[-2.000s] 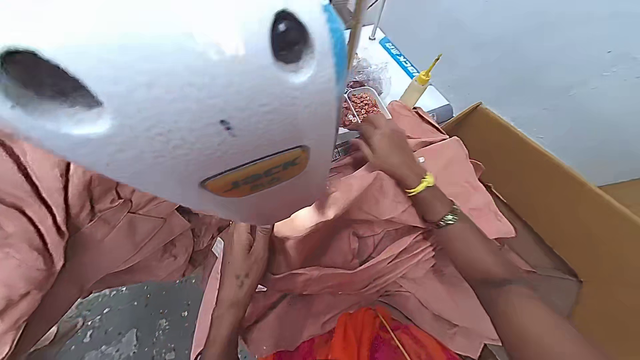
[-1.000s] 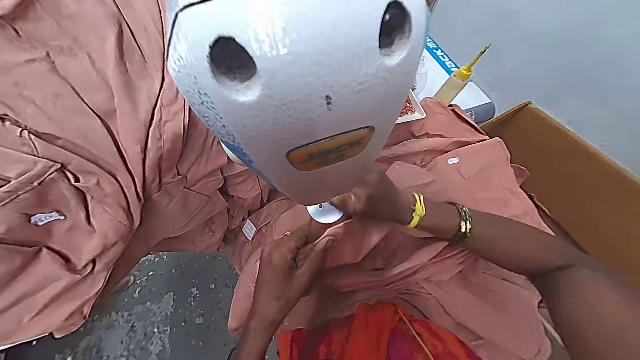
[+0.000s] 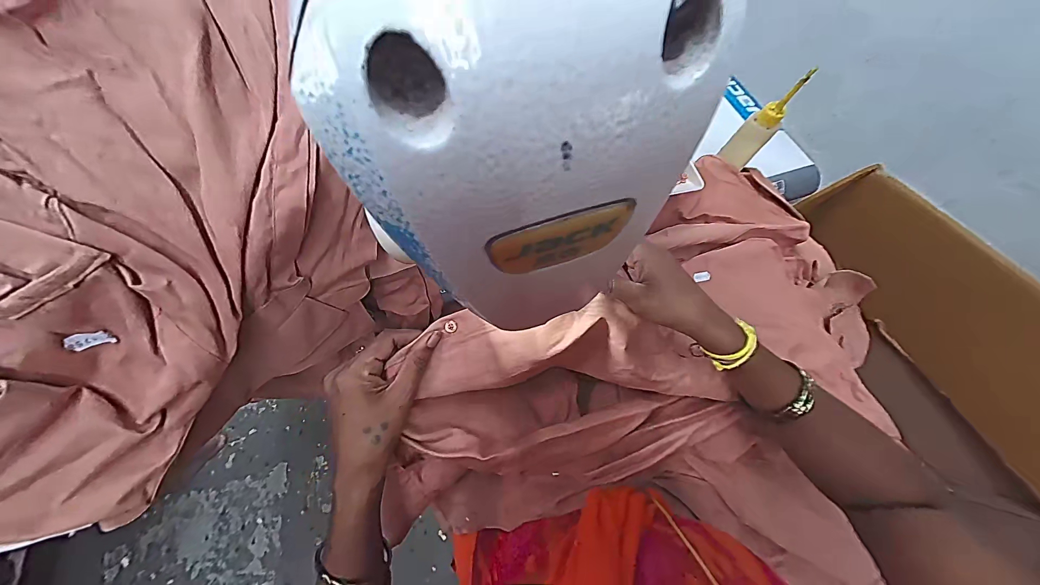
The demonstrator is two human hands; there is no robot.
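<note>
The white head of a Jack sewing machine (image 3: 520, 162) fills the upper middle and hides its needle area. Below it, a pink cloth garment (image 3: 520, 349) is stretched between both hands. My left hand (image 3: 378, 390) pinches its edge between thumb and fingers, beside a small button (image 3: 451, 327) on the cloth. At the machine's lower right edge, my right hand (image 3: 662, 288) grips the same garment, its fingertips partly hidden by the machine. A yellow band and bangles circle the right wrist.
More pink garments (image 3: 146, 203) hang at the left, one with a small white tag (image 3: 89, 340). Behind the machine stand a yellow-tipped bottle (image 3: 751, 138) and part of a white tray (image 3: 689, 180). A cardboard box (image 3: 942, 292) borders the right side. Worn grey floor (image 3: 219, 496) shows at lower left.
My right hand, at the tray of small pieces two seconds ago, has come back to the garment. Both hands were close together one second ago and are now apart, with the cloth edge spread between them.
</note>
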